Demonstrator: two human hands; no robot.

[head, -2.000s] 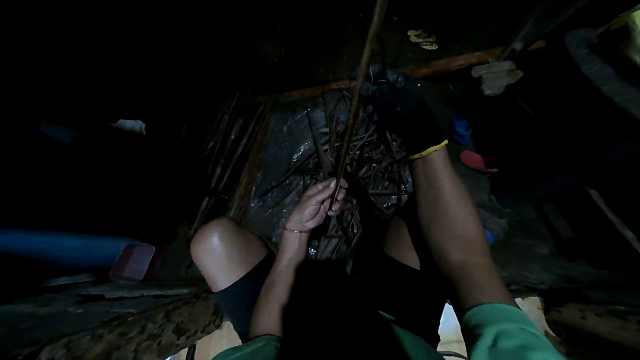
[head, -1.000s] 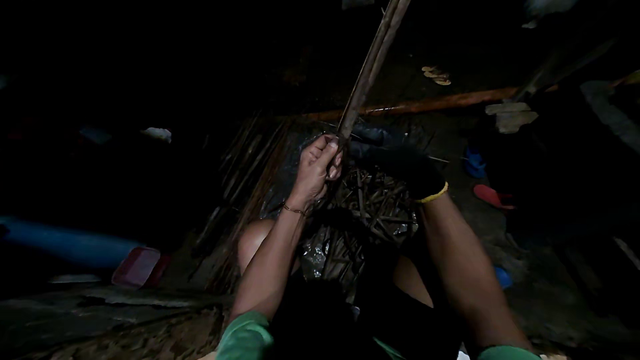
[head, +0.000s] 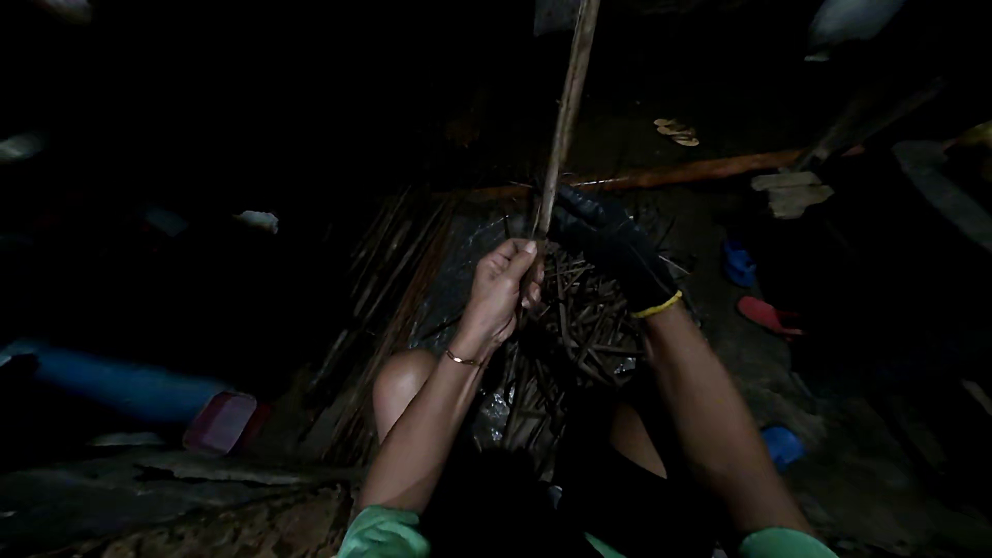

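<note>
My bare left hand (head: 502, 288), with a bracelet at the wrist, grips the lower end of a long thin wooden stick (head: 567, 116) between thumb and fingers. The stick rises away from me to the top edge of the view. My right hand (head: 608, 236) wears a black glove with a yellow cuff and lies against the stick just above my left hand; its fingers are too dark to tell how they close. Below both hands, a heap of short broken sticks (head: 593, 318) lies on dark plastic sheeting (head: 457, 287) between my knees.
Long thin sticks (head: 387, 256) lie left of the sheeting. An orange-brown beam (head: 697, 169) runs beyond it, with flip-flops (head: 676, 132) past it. At right are a red slipper (head: 767, 316) and blue footwear (head: 738, 262). A pinkish container (head: 221, 422) stands at lower left.
Two seconds ago my gloved hand was farther up the stick, away from my left hand; now the two are close together. My left hand has moved forward, away from my body.
</note>
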